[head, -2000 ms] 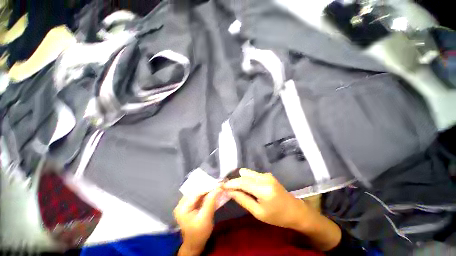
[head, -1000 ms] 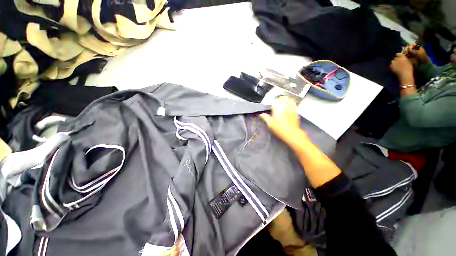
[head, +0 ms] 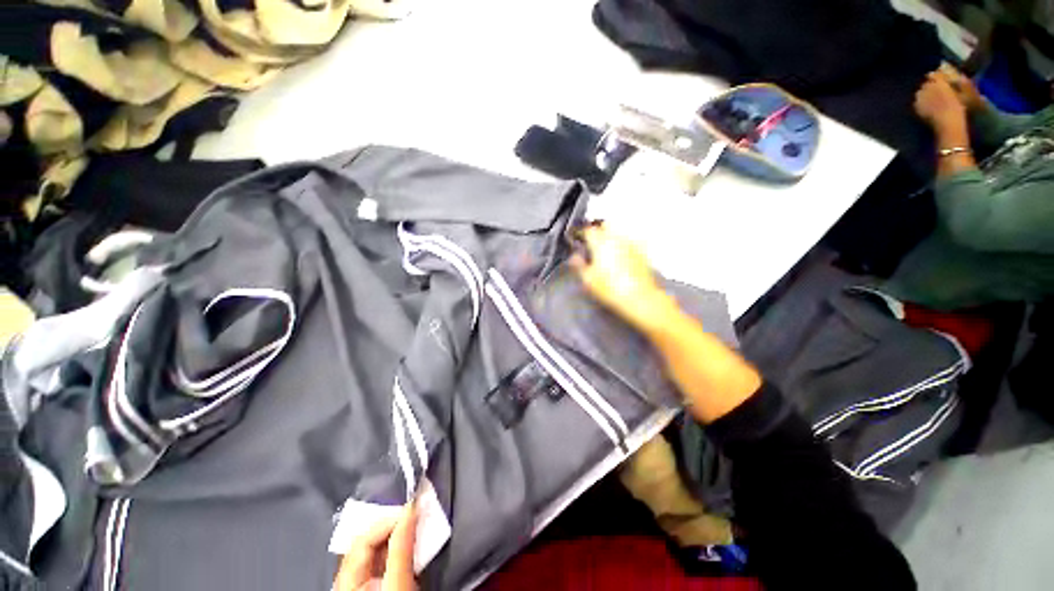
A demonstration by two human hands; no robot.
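The grey garment lies spread over the table, with white-edged tape strips and a dark label. My left hand is at the bottom edge, partly cut off, pinching the white facing at the end of a striped strip. My right hand is over the garment's far right part, fingers pointing left. Something small and dark shows at its fingertips beside a raised grey fold; blur hides whether it grips a tool or cloth. No needle or thread can be made out.
Beyond the garment are a blue oval container, a clear plastic box and dark objects. Black-and-cream pieces lie far left. More grey garments are at right. Another person's arm shows upper right.
My right hand left the facing, reached to the garment's far edge near the clear box, then moved back left; the grey cloth there is now folded up. My left hand stays at the facing.
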